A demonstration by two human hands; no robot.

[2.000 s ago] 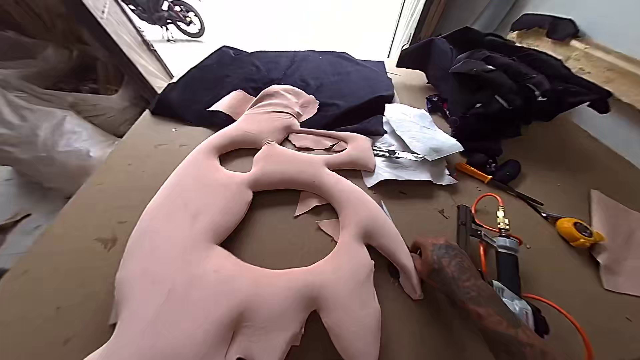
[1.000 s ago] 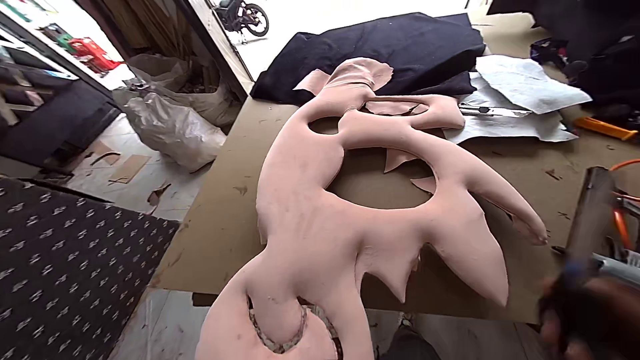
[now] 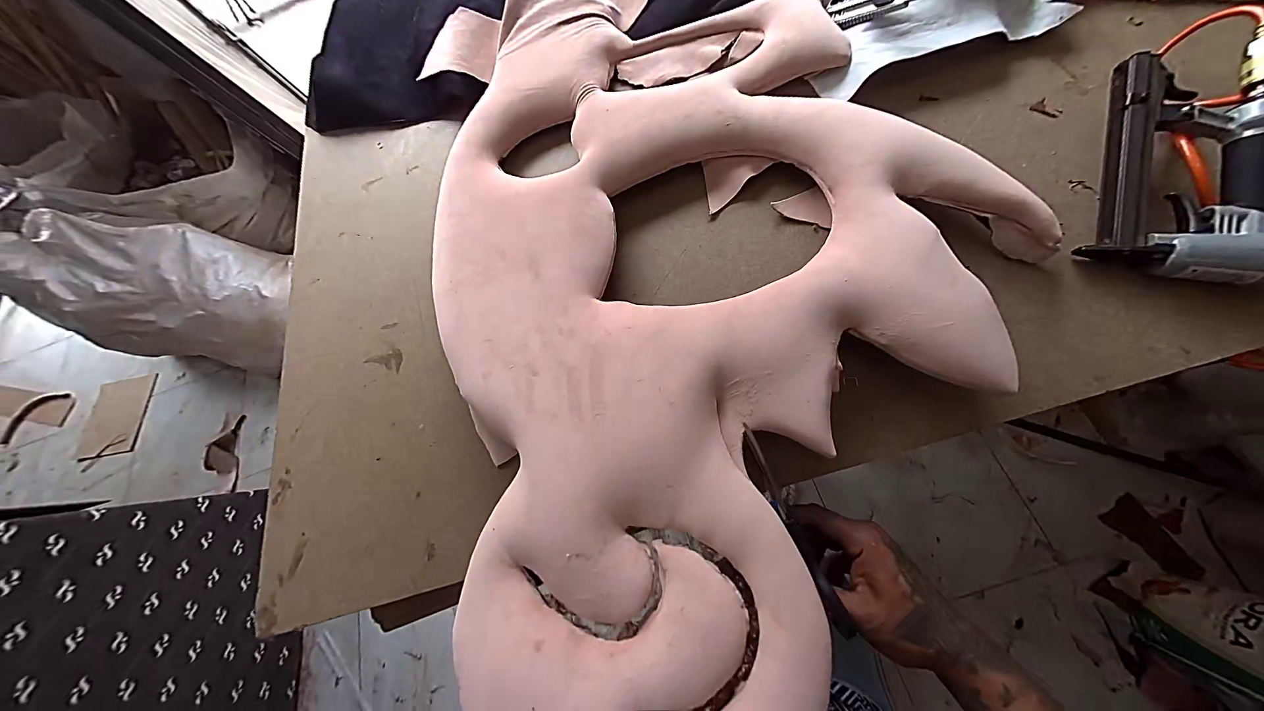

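A large curved form covered in pink leather or fabric lies across the brown work table, its lower end reaching past the front edge. Close against the form's lower right side is my right hand, around the dark handles of what look like scissors. Their narrow metal blades point up beside the notch in the covering; part of the tool is hidden behind the form. My left hand is out of sight. Loose pink offcuts show through the large opening.
A pneumatic staple gun with an orange hose lies at the table's right. Dark cloth and white paper are at the back. Plastic sacks stand left of the table. Scraps lie on the floor.
My right hand, earlier near the staple gun on the right, is now beside the form's lower right side with the scissors. The view has shifted toward the form's lower end.
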